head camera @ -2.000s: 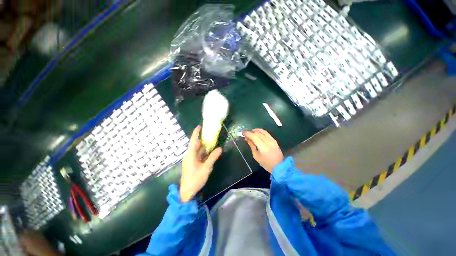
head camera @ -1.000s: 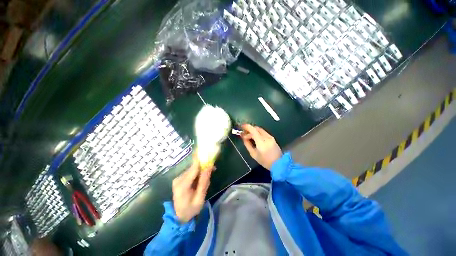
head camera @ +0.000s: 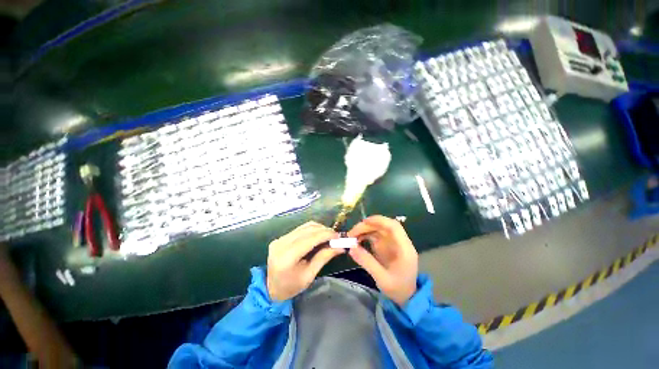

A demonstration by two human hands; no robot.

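Observation:
A small white housing (head camera: 343, 243) is held between the fingertips of both hands, close in front of my body. My left hand (head camera: 302, 258) grips its left side and my right hand (head camera: 386, 254) its right side. The squeeze bag (head camera: 367, 164) lies on the bench just beyond the hands, its white bulb away from me and its yellow, dark tip pointing toward my fingers. The fingers partly hide the housing's ends.
White parts fill the left-centre tray (head camera: 209, 173), the right tray (head camera: 506, 137) and a far-left tray (head camera: 36, 189). Red-handled pliers (head camera: 100, 223), a clear bag (head camera: 386, 79) with dark parts, a flat white strip (head camera: 425, 194) and a white control box (head camera: 578, 61) also show. Another person's arm (head camera: 29, 317) is lower left.
My left hand has let go of the squeeze bag, which now lies on the bench. Both hands have come together on the white housing. The view has turned, showing the control box.

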